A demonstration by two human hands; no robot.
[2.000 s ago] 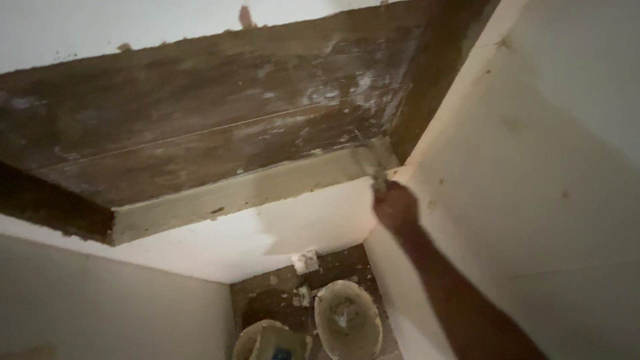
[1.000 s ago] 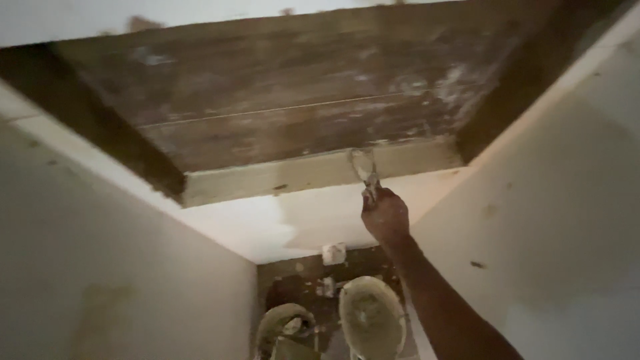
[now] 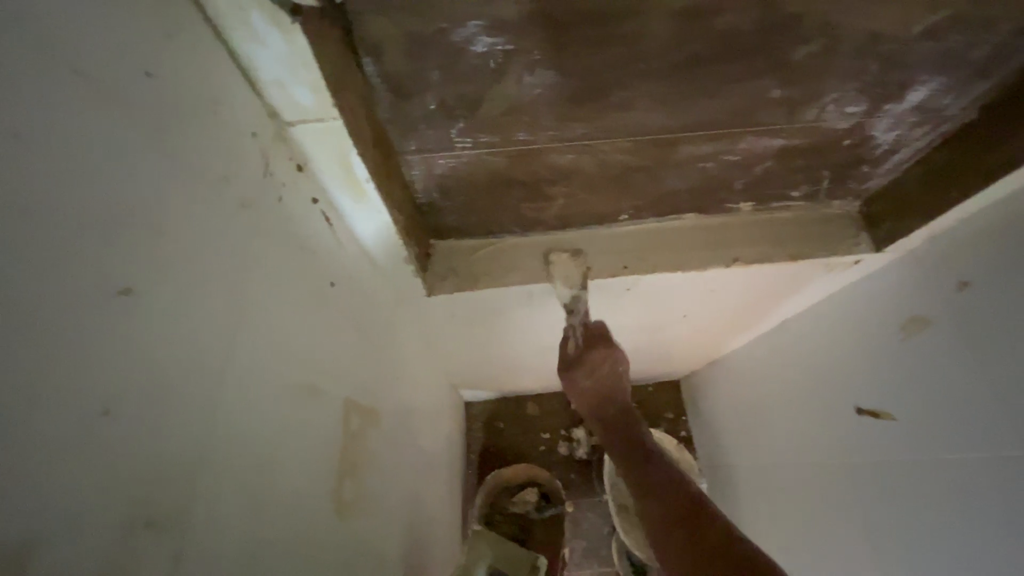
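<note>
My right hand [image 3: 594, 366], at the centre, grips the handle of a putty knife [image 3: 569, 276]. The knife's broad blade, smeared with pale filler, lies against a light plastered band [image 3: 680, 244] along the near edge of a brown recessed panel [image 3: 640, 96]. The blade is nearer the band's left end. A thin pale line crosses the panel, and whitish smears mark it. My left hand is out of view.
Pale walls stand close on the left [image 3: 200, 320] and right [image 3: 864, 384]. Below, on a dirty floor [image 3: 512, 420], are a round bucket [image 3: 520, 480] and a second round container [image 3: 628, 500], partly behind my forearm. Debris [image 3: 578, 442] lies near them.
My right hand has moved left along the pale band with the putty knife, from near its right corner to nearer its left end. The view has shifted too.
</note>
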